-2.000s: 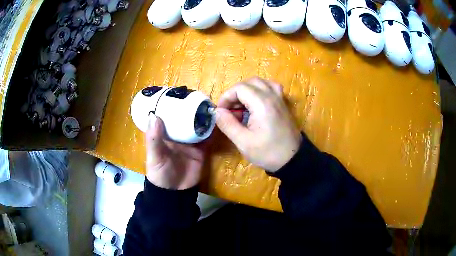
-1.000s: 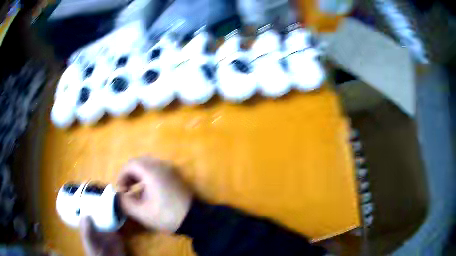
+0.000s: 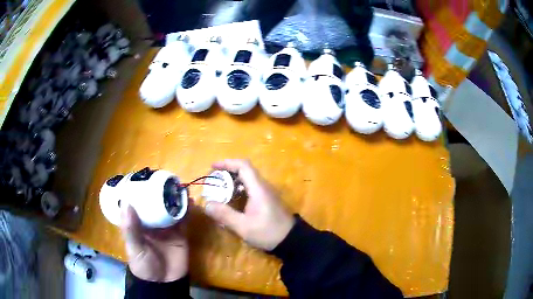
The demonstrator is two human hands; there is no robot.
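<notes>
My left hand [image 3: 156, 251] holds a white camera body [image 3: 146, 201] from below, above the orange table. The body lies sideways, its dark open end facing right and its black faces up. My right hand [image 3: 254, 210] holds a white base cap [image 3: 218, 187] between thumb and fingers, its inner side turned towards the body. Thin red and dark lead wires [image 3: 197, 181] run from the body's open end to the cap. Cap and body are apart.
Finished bulb cameras [image 3: 238, 82] stand in a row at the table's far edge. A carton of base caps [image 3: 87, 140] is at the left. Camera bodies [image 3: 79, 266] show in a lower carton at bottom left. A white sheet [image 3: 245, 32] lies behind the row. A person's orange-checked clothing shows at upper right.
The view has shifted. My right hand has moved away from the body's open end, and the cap and the stretched wires now show. My left hand still holds the body.
</notes>
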